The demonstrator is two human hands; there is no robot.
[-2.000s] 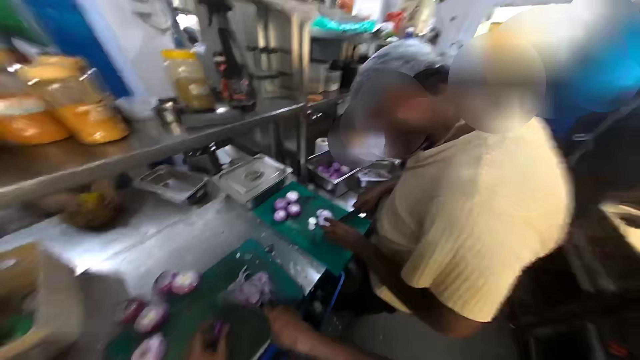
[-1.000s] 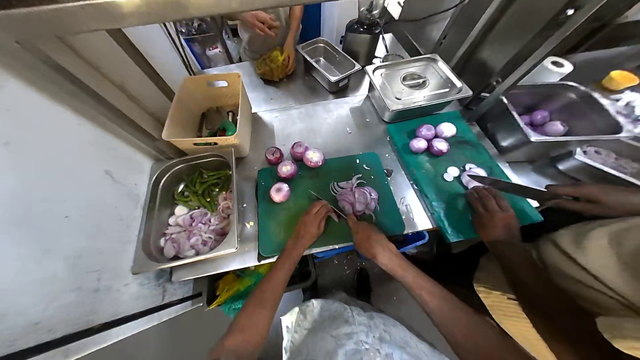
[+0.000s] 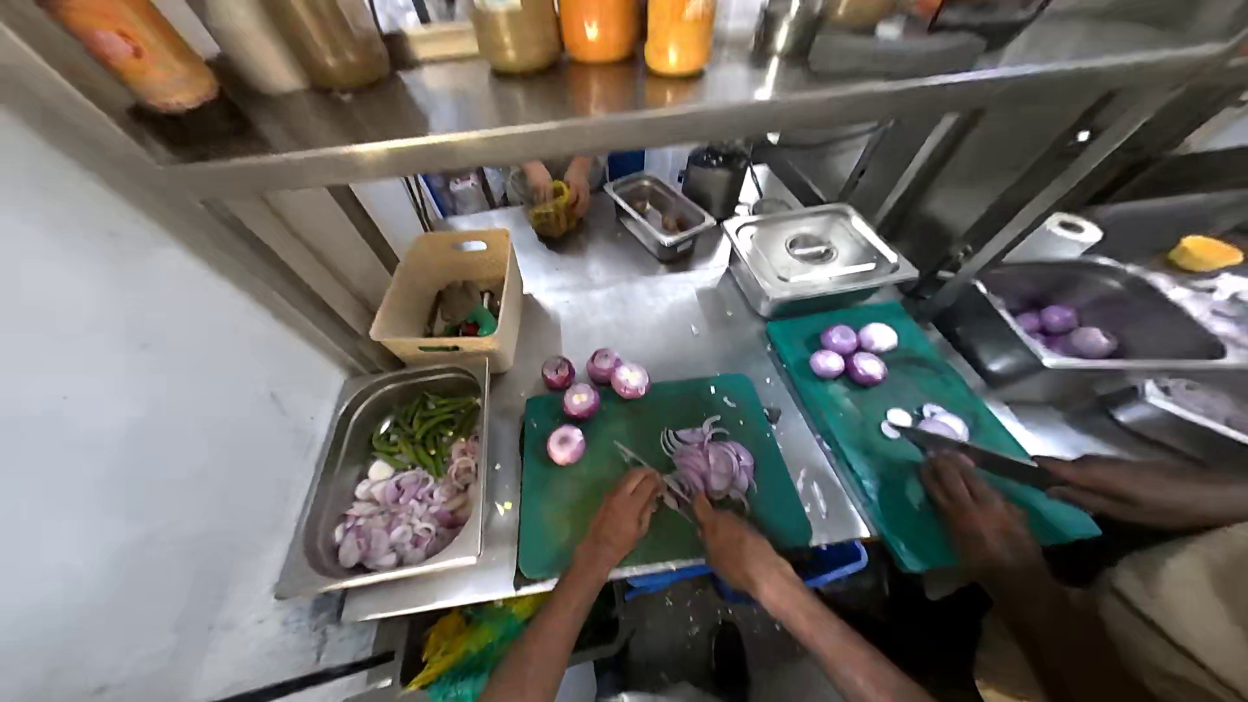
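On the green cutting board [image 3: 585,517] before me, my right hand [image 3: 736,546] grips a knife [image 3: 639,456] whose blade points up and left. Near the blade, the fingers of my left hand [image 3: 624,507] are bent together; whether they pinch a piece of onion or the blade cannot be told. A heap of sliced red onion [image 3: 717,463] lies just beyond my right hand. Several peeled red onions, one of them a whole onion [image 3: 565,445], sit along the board's far left edge and on the steel just past it.
At left stands a steel pan [image 3: 331,507] of green chillies and sliced onion, behind it a beige bin [image 3: 444,244]. To the right, a co-worker's hands cut onion on another green board [image 3: 848,448]. A lidded steel pan [image 3: 809,253] stands behind. A steel shelf [image 3: 585,136] with jars crosses above.
The view has swung from the co-worker to my own board and then drawn back to show the shelf. Since one second ago, my hands remain at the knife beside the sliced onion.
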